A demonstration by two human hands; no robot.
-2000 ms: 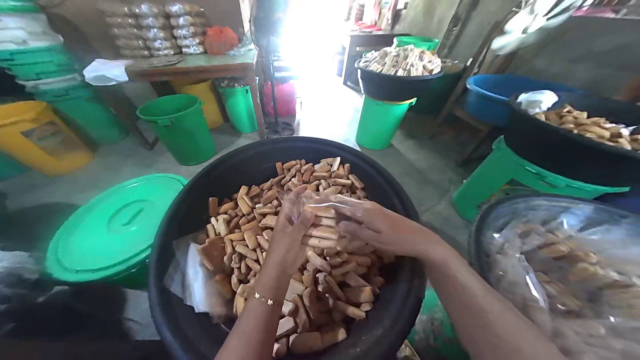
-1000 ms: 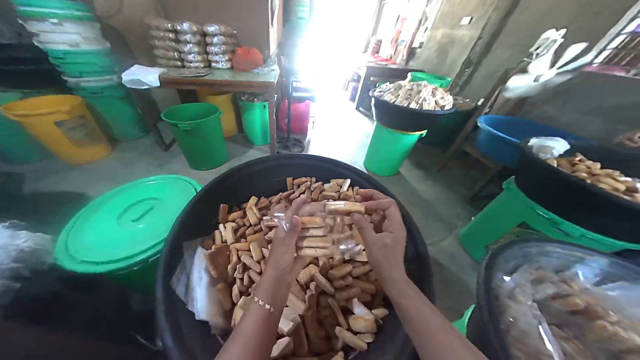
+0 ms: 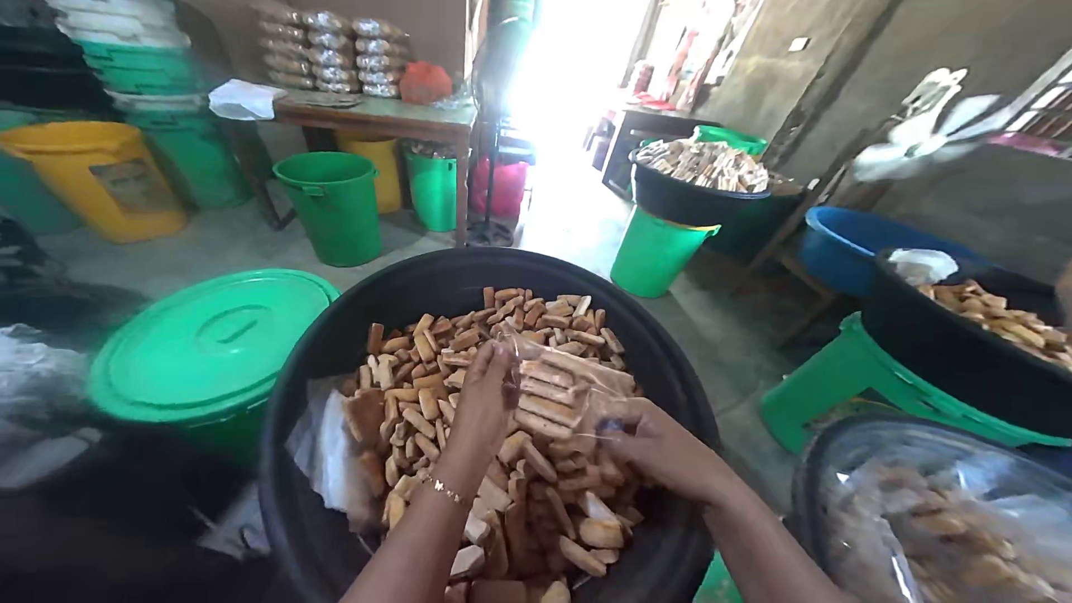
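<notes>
Between my hands is a clear plastic bag of bread sticks (image 3: 548, 389), held above a large black tub (image 3: 289, 469) filled with loose bread sticks (image 3: 410, 419). My left hand (image 3: 487, 389), with a bracelet at the wrist, grips the bag's left end. At the bag's right end, the fingers of my right hand (image 3: 641, 440) pinch the plastic. A stack of clear plastic bags (image 3: 331, 448) lies inside the tub at the left, beside the loose sticks.
A green lidded bucket (image 3: 222, 343) stands left of the tub. At the right are a black basin of bread pieces (image 3: 997, 360) and a tub of bagged pieces (image 3: 930, 519). Behind stand an open green bucket (image 3: 331, 209), a table (image 3: 377, 117) and a basin on a green bucket (image 3: 662, 251).
The filled bag has turned in my hands and now slants down to the right. My right hand has moved lower, from the bag's upper right to its lower right end.
</notes>
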